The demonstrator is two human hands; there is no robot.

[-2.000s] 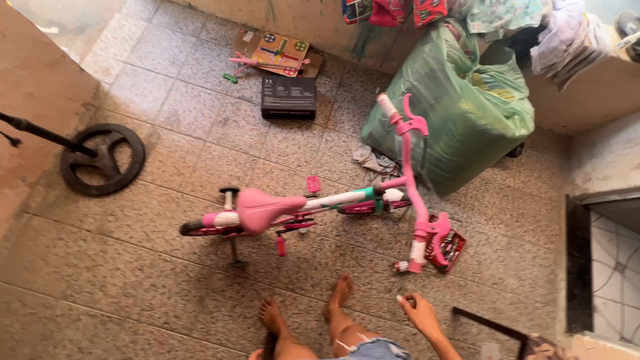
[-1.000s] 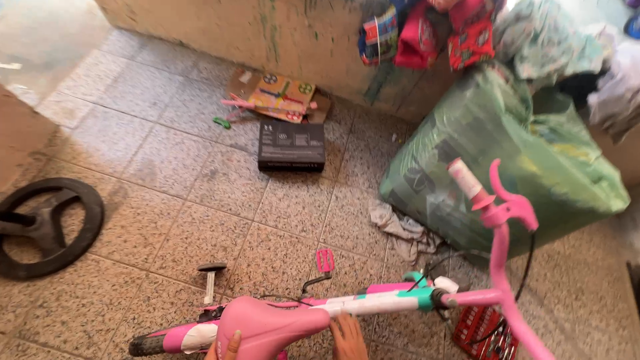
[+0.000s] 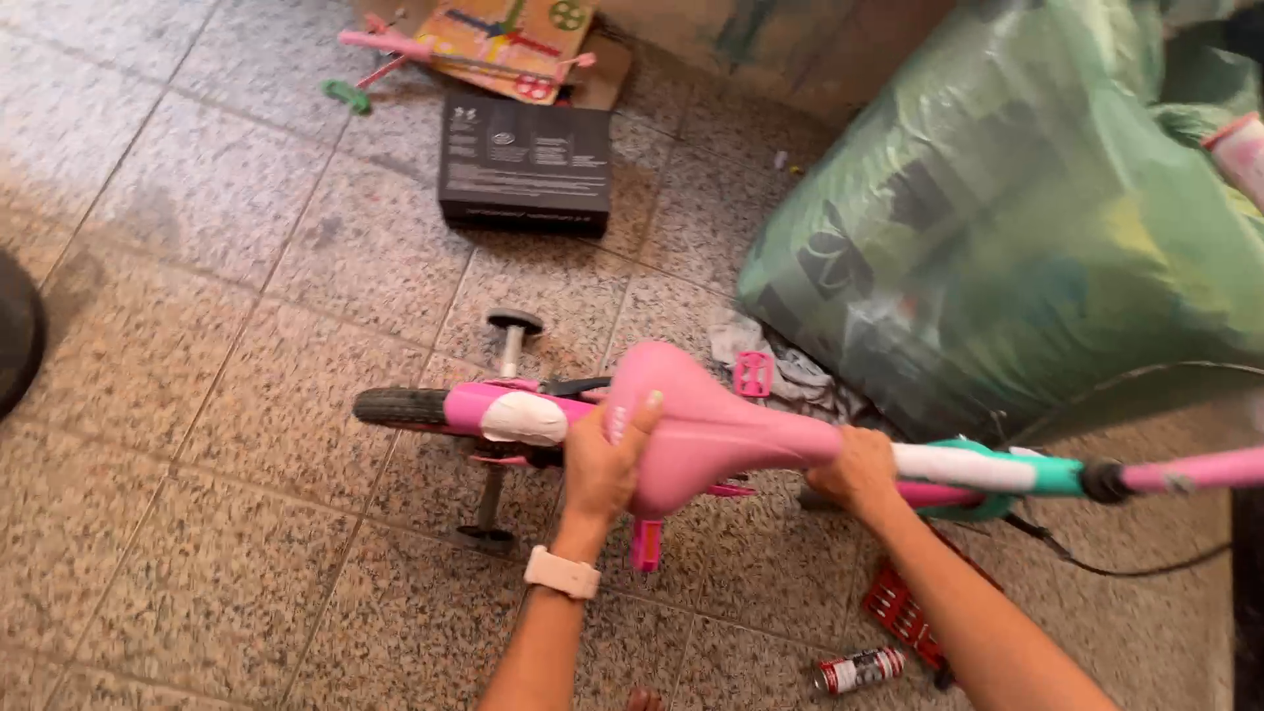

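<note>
A child's bicycle with training wheels stands on the tiled floor, its rear tyre (image 3: 400,406) to the left and its pink, white and teal frame (image 3: 963,467) reaching right. My left hand (image 3: 604,459), below a pale wristband, grips the rear edge of the pink saddle (image 3: 716,434). At the saddle's nose, my right hand (image 3: 861,468) is closed around the bicycle frame; its fingertips are partly hidden. The training wheels (image 3: 514,321) stick out on both sides at the rear. A pink pedal (image 3: 753,374) shows beyond the saddle.
A big green plastic bag (image 3: 987,217) stands at the right, beside a crumpled cloth (image 3: 790,370). A black box (image 3: 524,166) and a board game (image 3: 509,39) lie beyond the bicycle. Near my right forearm are a red tool case (image 3: 904,612) and a can (image 3: 860,671).
Two seconds ago my right hand was apart from the bicycle; now both hands hold it. My left hand has come onto the saddle. The view has moved much closer.
</note>
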